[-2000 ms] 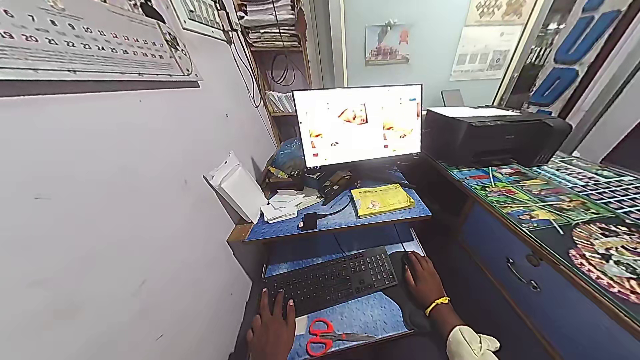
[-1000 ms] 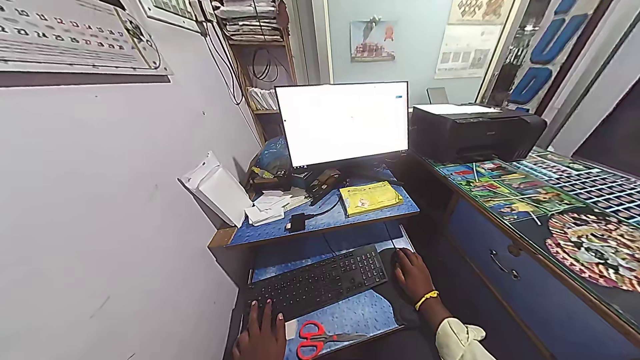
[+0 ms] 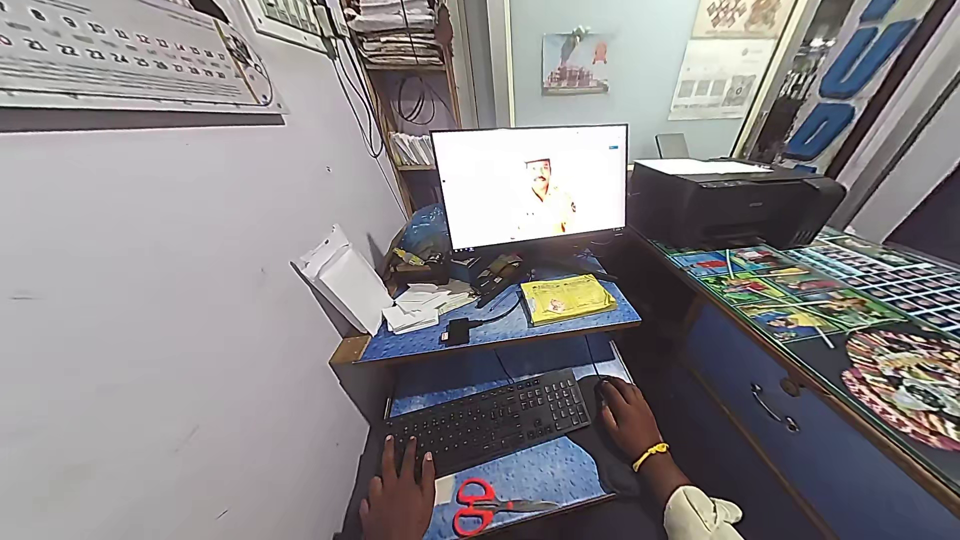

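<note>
My left hand (image 3: 400,491) rests with spread fingers at the lower left end of a black keyboard (image 3: 487,420), its fingertips on or just over the keys. My right hand (image 3: 628,420) lies over a dark computer mouse, mostly hidden under the fingers, on a black mouse pad (image 3: 616,476); a yellow band circles that wrist. Scissors with red handles (image 3: 474,508) lie on the blue keyboard tray, right of my left hand. Above, a monitor (image 3: 529,187) stands on the blue desk and displays a picture of a person in a cap against white.
A yellow booklet or packet (image 3: 570,298), loose white papers (image 3: 414,309) and a black cable connector (image 3: 455,331) lie on the upper desk. A white box (image 3: 341,281) leans by the left wall. At right, a black printer (image 3: 739,201) stands on a picture-covered counter (image 3: 795,319).
The monitor went from a page with several pictures, through a nearly blank white one, to a single picture of a person. Both hands have stayed at the keyboard and mouse.
</note>
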